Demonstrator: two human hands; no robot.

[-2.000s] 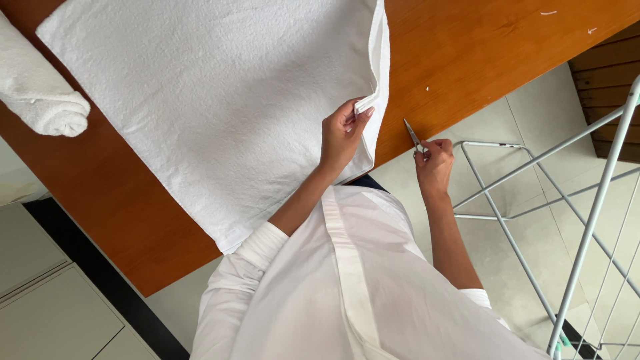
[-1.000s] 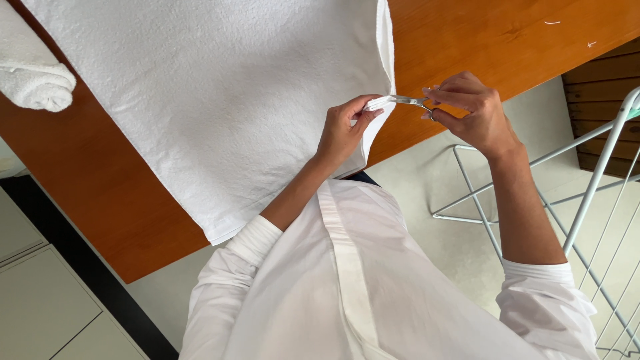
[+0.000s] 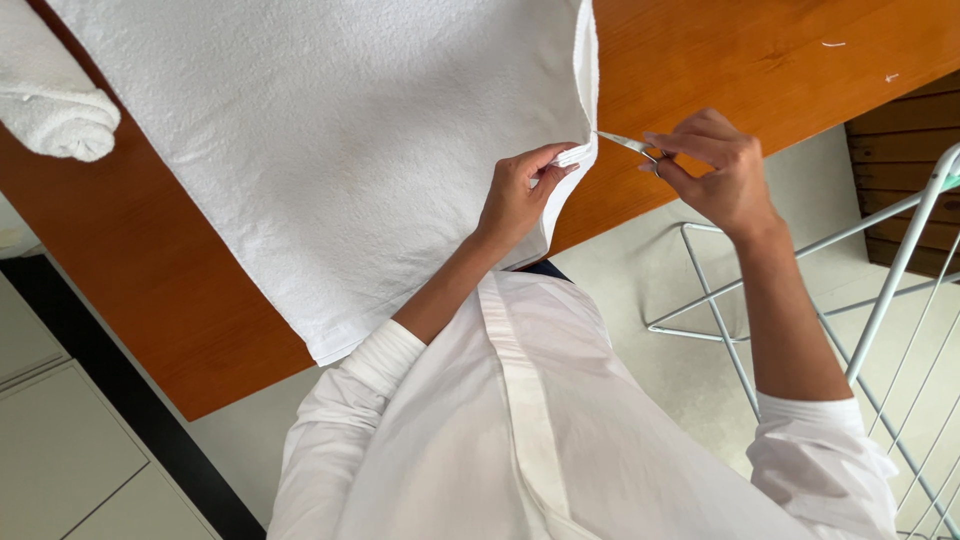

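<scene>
A white terry towel (image 3: pixel 360 142) lies spread over a brown wooden table (image 3: pixel 720 67), its right edge raised and folded. My left hand (image 3: pixel 523 191) pinches that edge between thumb and fingers. To its right, my right hand (image 3: pixel 712 169) holds small metal scissors (image 3: pixel 626 141) by the handles. The scissors' tips point left and meet or nearly meet the towel's edge, just above my left fingers. Whether the blades are parted is too small to tell.
At the left lies a rolled white towel (image 3: pixel 64 112). Two bits of white thread (image 3: pixel 832 43) rest on the table. A metal drying rack (image 3: pixel 892 292) stands at the right on the pale floor, near a dark slatted wooden piece (image 3: pixel 911 172). Cabinets (image 3: pixel 67 450) are at lower left.
My right hand has risen from beside the table's near edge, bringing the scissors up to the towel's edge. My left hand has kept its pinch on the towel.
</scene>
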